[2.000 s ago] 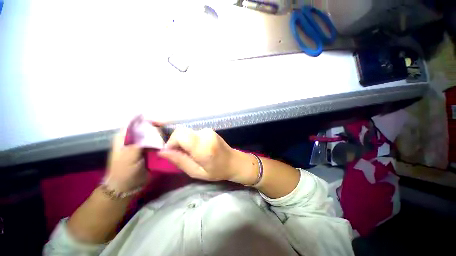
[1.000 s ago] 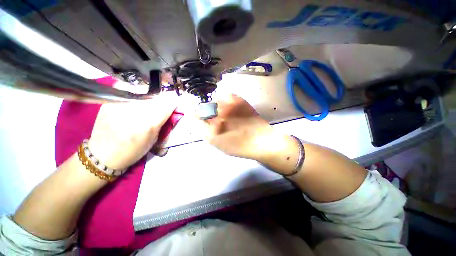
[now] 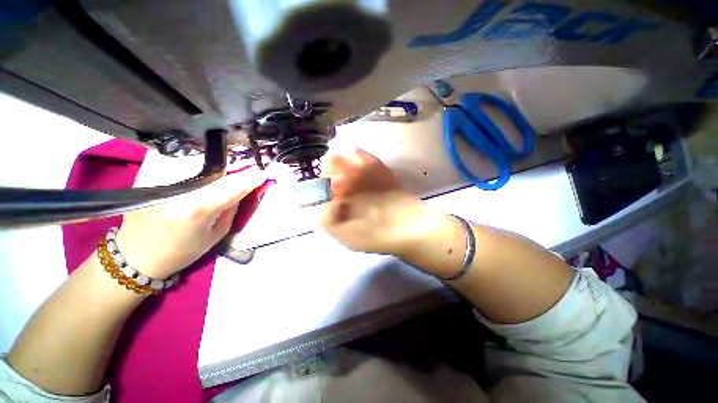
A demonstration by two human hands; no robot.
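The magenta fabric (image 3: 169,330) runs from under my left hand over the table's front edge towards my lap. My left hand (image 3: 185,212) lies flat on it, left of the tension dial (image 3: 304,153), fingertips pressing a magenta edge near the foot. My right hand (image 3: 366,201) is just right of the dial, fingers curled; whether it grips fabric is hidden. The sewing machine head (image 3: 472,59) with blue lettering hangs over both hands and hides the needle and presser foot.
Blue-handled scissors (image 3: 490,140) lie right of my right hand. A slim blue-and-metal tool (image 3: 397,110) lies behind. A black rectangle, perhaps a phone (image 3: 610,185), is at the table's right end. A rounded metal tab (image 3: 236,253) is at the bed's front left. Ridged grey edging (image 3: 283,353) runs along the front.
From lap level, both hands came up to the machine, with magenta fabric now on the table. Over the last second they hold nearly the same place, while the view has shifted slightly.
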